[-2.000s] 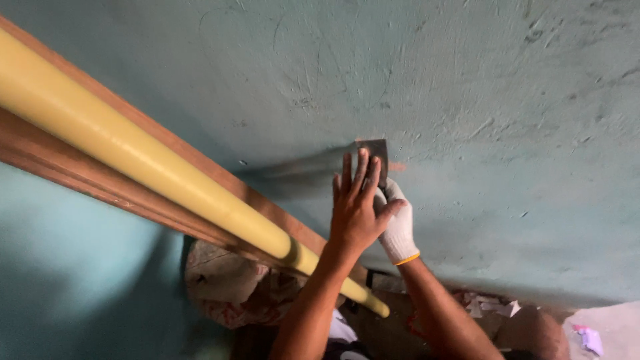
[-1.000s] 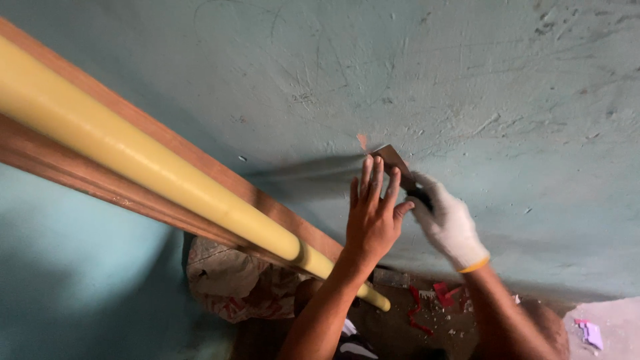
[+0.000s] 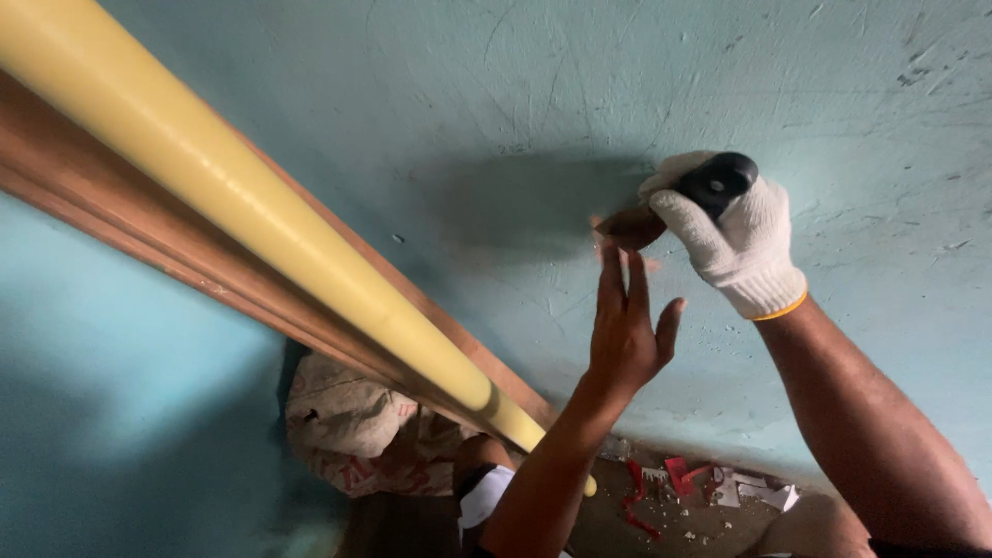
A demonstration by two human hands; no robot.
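Note:
My right hand [image 3: 732, 232], in a white knitted glove with a yellow cuff edge, grips the black handle of a scraper [image 3: 632, 227]. The handle's end points up and right, and the flat blade meets the blue painted wall [image 3: 465, 116] at a small pinkish bare patch [image 3: 655, 264]. My bare left hand [image 3: 629, 329] is just below the blade, its fingers spread and their tips beside the blade's lower edge. Whether those fingertips touch the blade or only the wall, I cannot tell.
A yellow pipe [image 3: 256, 225] and brown wooden trim [image 3: 194, 287] run diagonally down the left side. A crumpled sack [image 3: 349, 411] lies at the bottom left. Red and white scraps [image 3: 682, 477] and small chips are scattered on the floor [image 3: 604, 527] at the wall's foot.
The scraper has turned, and my right hand now holds it from the upper right. My left hand, on the blade two seconds ago, is now below it. The pinkish patch shows more widely.

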